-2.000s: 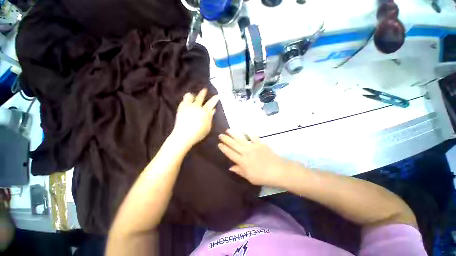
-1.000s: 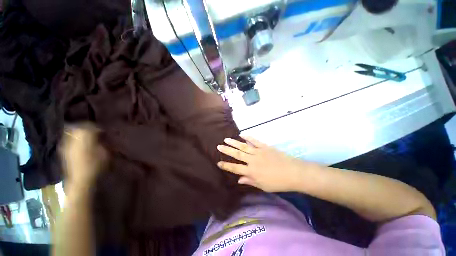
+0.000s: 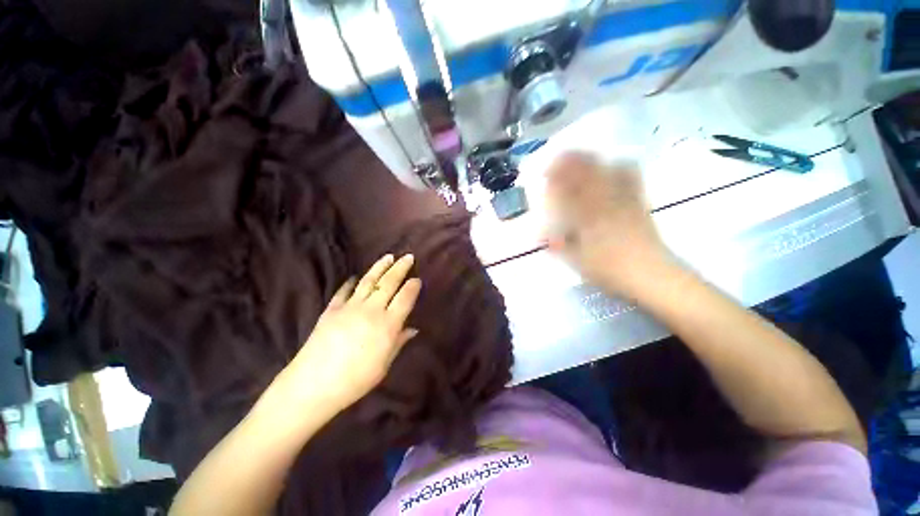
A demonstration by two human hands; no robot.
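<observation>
The dark brown garment piece covers the left of the table and spills over the front edge. Its gathered edge runs along its right side up to the presser foot and needle. My left hand lies flat on the cloth below and left of the needle, fingers slightly apart. My right hand is blurred, off the cloth, over the table right of the small grey ribbed knob. Its fingers cannot be made out clearly.
The white sewing machine head with its blue stripe spans the top. Teal-and-dark thread snips lie on the right of the table. A rounded dark knob is at top right. Faint ruler marks run near the table's front edge.
My right hand has left the cloth's edge and moved up and right over the table. My left hand has moved right, from the far left onto the cloth near the gathered edge.
</observation>
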